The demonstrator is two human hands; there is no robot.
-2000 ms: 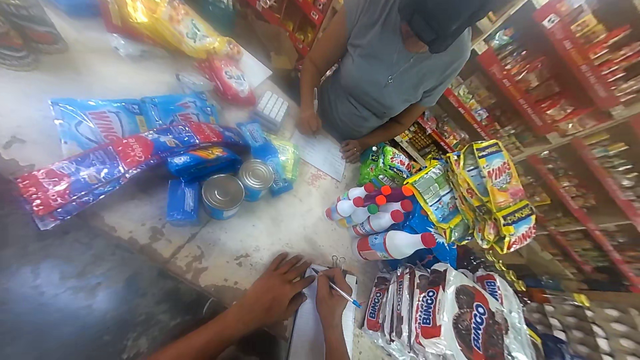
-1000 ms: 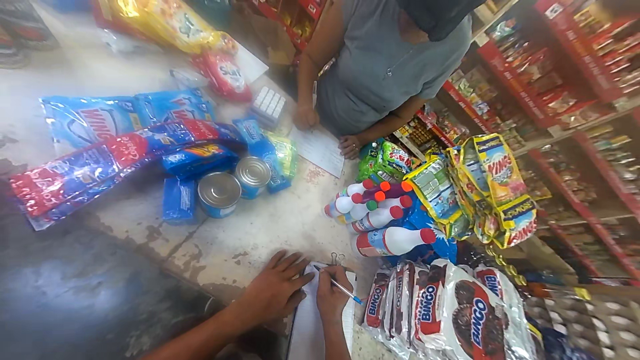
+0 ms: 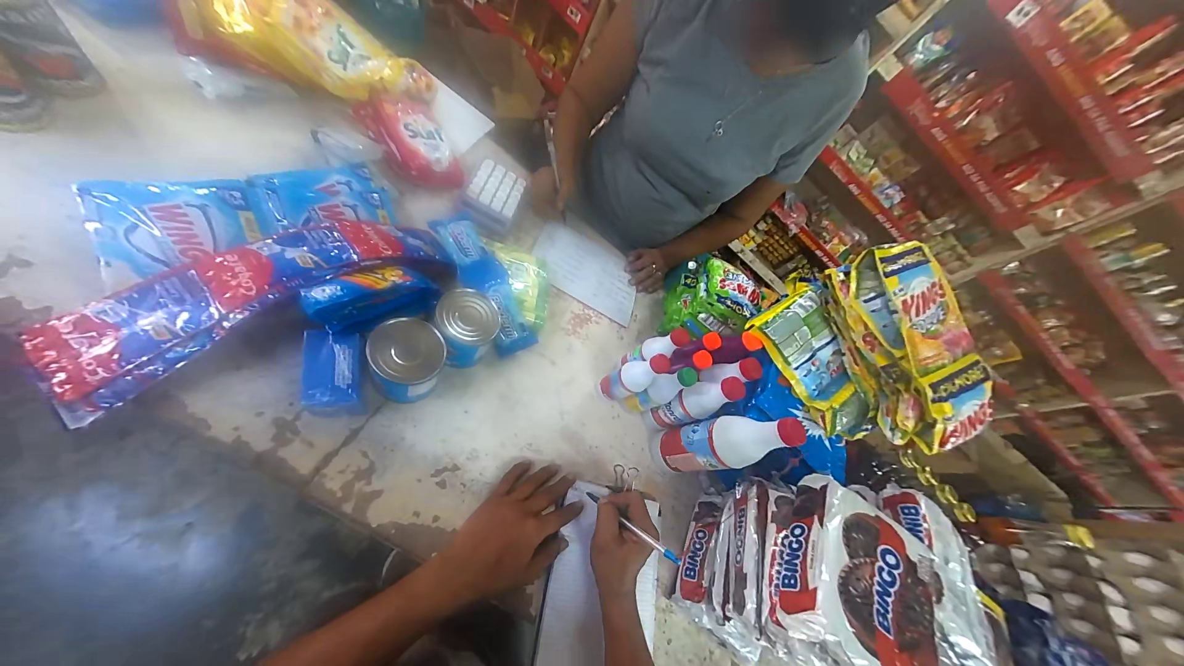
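Note:
My right hand (image 3: 622, 541) holds a pen (image 3: 647, 538) with its tip near the top of a lined paper pad (image 3: 578, 606). Metal binder clips (image 3: 625, 477) grip the pad's upper edge. My left hand (image 3: 518, 532) lies spread, palm down, at the pad's left side and holds nothing. Right of the pad are packs of Bingo cookies (image 3: 795, 564). Above them, white plastic bottles with red caps (image 3: 726, 444) lean in a group. Two metal cans (image 3: 405, 356) stand on the worn counter, beside a blue packet (image 3: 331, 370).
Across the counter (image 3: 481, 425) a person in a grey shirt (image 3: 712, 120) holds a pen by a written sheet (image 3: 585, 268). Long blue and red packets (image 3: 213, 296), yellow packs (image 3: 916, 342) and a calculator (image 3: 495, 194) lie about. Stocked shelves (image 3: 1045, 120) and egg trays (image 3: 1073, 592) are at right.

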